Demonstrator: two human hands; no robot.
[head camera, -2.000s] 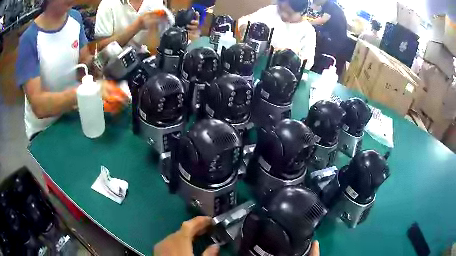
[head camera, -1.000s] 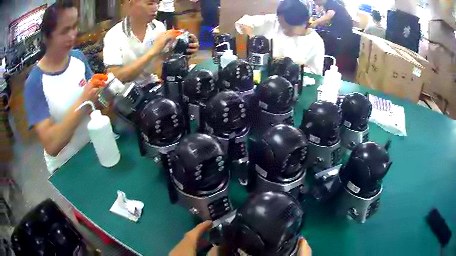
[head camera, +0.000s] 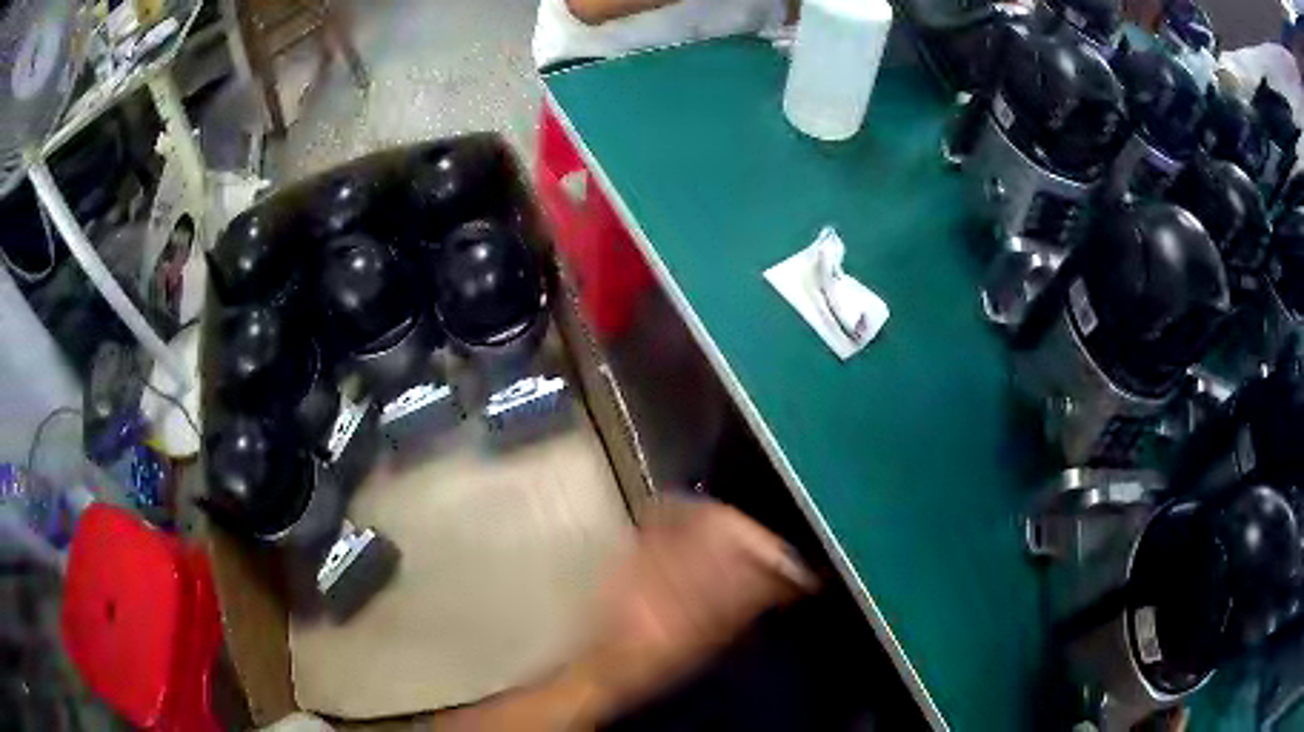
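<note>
A black-and-silver PTZ camera (head camera: 1208, 601) stands at the lower right of the table, its silver bracket (head camera: 1094, 493) pointing left. My left hand (head camera: 708, 572) is blurred, between the box and the table edge, away from that camera. No object shows in it, but its fingers are too smeared to read. A small skin-coloured patch at the foot of the camera is perhaps my right hand (head camera: 1173, 719), almost wholly cut off by the bottom edge. What it does is hidden.
An open cardboard box (head camera: 472, 572) left of the table holds several black-domed cameras (head camera: 358, 286). On the green table (head camera: 701, 186) are a crumpled white wipe (head camera: 830, 298), a white bottle (head camera: 837, 72) and more cameras at right. A red stool (head camera: 136, 615) stands lower left. A person's arm (head camera: 615, 7) shows at top.
The view has swung left and down to the box. My left hand has let go of the front camera's bracket and moved left, off the table. The front camera still stands on the table.
</note>
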